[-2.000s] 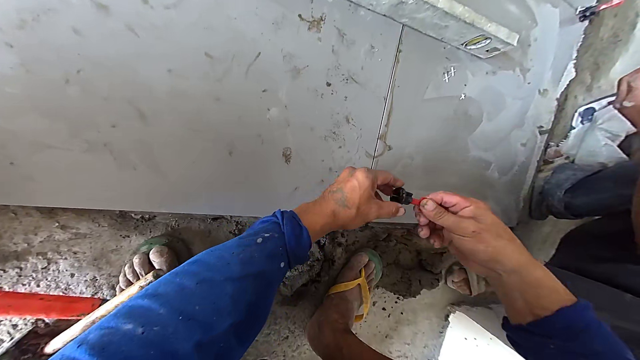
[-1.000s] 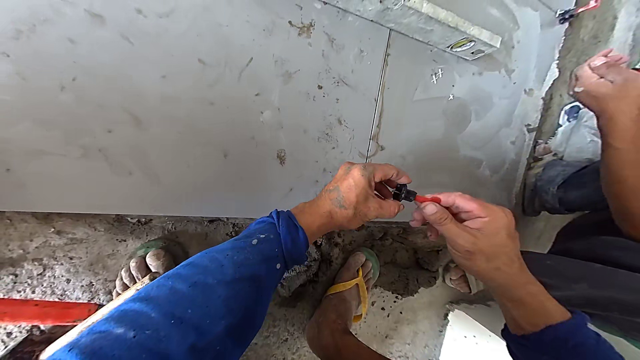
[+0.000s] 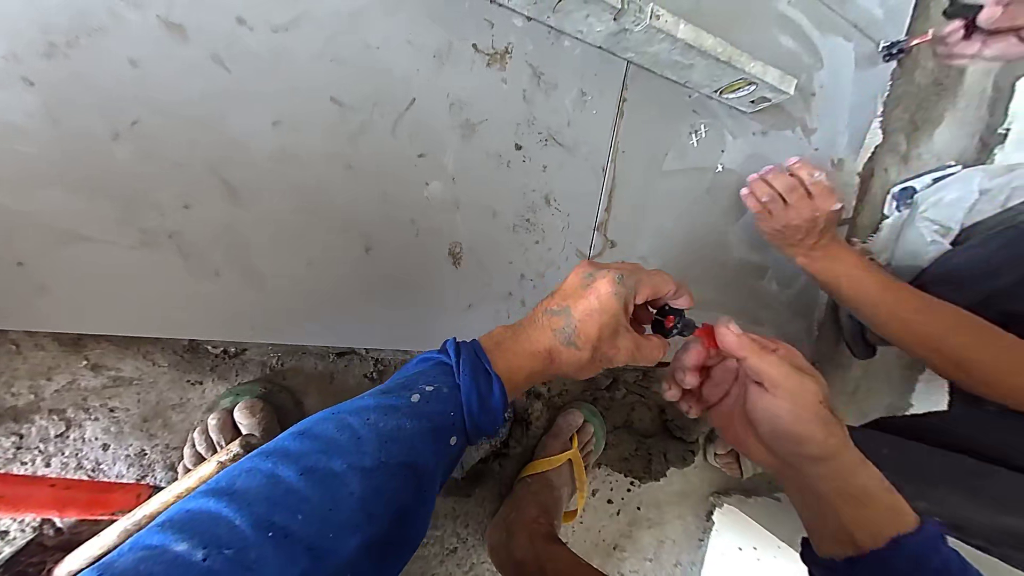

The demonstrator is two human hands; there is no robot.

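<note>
My left hand (image 3: 604,320), with dried mortar on its skin, holds the black head of a small tool (image 3: 670,320) between thumb and fingers. At the tool's red end, my right hand (image 3: 760,392) pinches with thumb and fingers. Both hands are close together above the near edge of a large grey floor tile (image 3: 304,176), by a joint between two tiles. The exact kind of the small tool cannot be told.
A metal spirit level (image 3: 680,52) lies on the tiles. White tile spacers (image 3: 699,134) lie below it. A co-worker's arm (image 3: 904,312) reaches in from the right; another hand (image 3: 984,36) holds a similar tool (image 3: 894,50). Wooden handle (image 3: 160,504) and red object (image 3: 72,496) lie lower left.
The co-worker's hand has moved left, out over the tile. Another hand has come in at the top right by the similar tool. My hands stay together on the small tool.
</note>
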